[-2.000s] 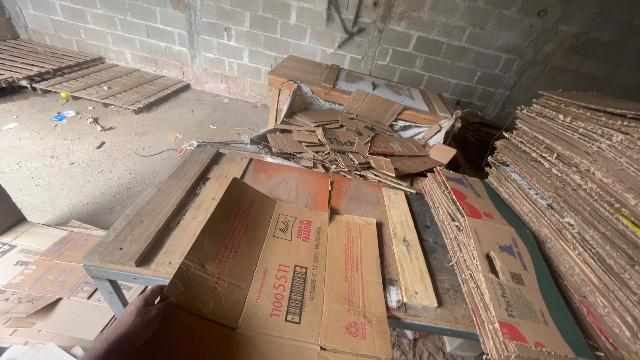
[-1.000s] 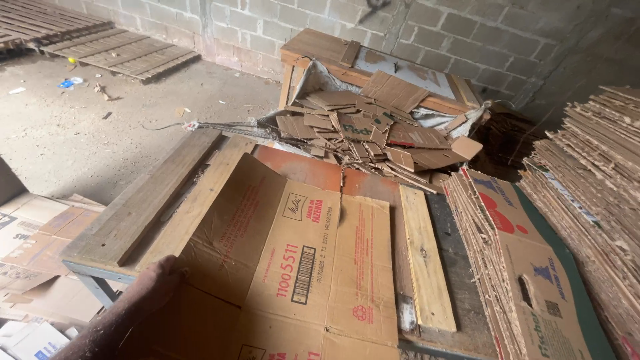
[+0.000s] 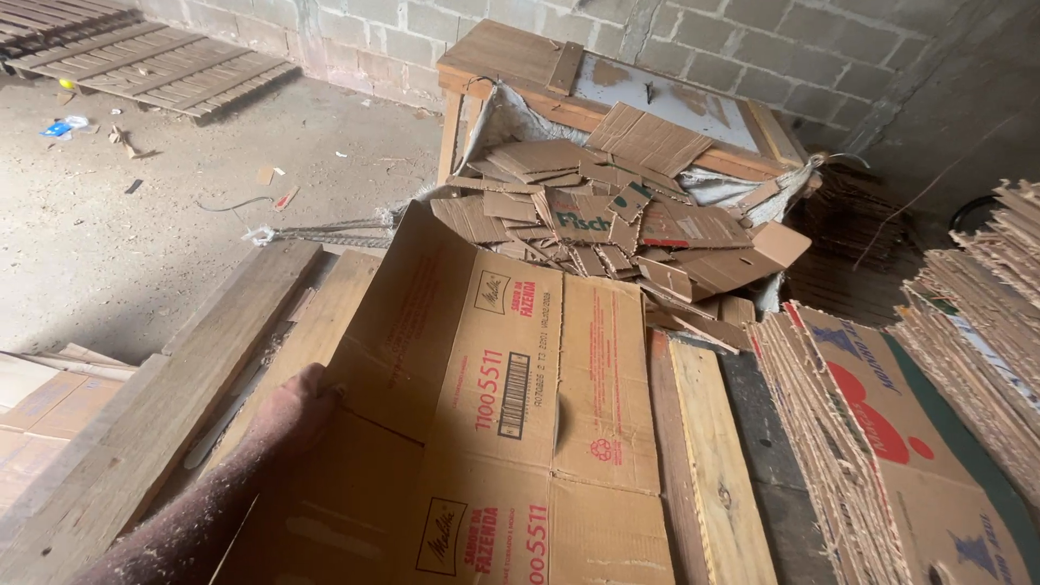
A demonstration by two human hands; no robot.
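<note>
My left hand (image 3: 302, 406) is closed on the left edge of a flattened, printed cardboard box (image 3: 504, 406). Creases and a slot divide the sheet into panels, and its far left panel tilts upward. Beneath it is a workbench with wooden boards (image 3: 723, 463) fixed along its top. Sawdust-like bits cling to my left forearm. My right hand is not in view.
A heap of cardboard scraps (image 3: 569, 203) lies beyond the bench, before a wooden table (image 3: 520, 53). Stacks of cut cardboard (image 3: 837, 439) stand at the right. Flattened cardboard (image 3: 57, 398) lies at the left; a wooden pallet (image 3: 162, 69) rests on the floor farther back.
My left hand keeps its hold on the sheet's left edge, and more of the forearm shows now. The view has shifted somewhat.
</note>
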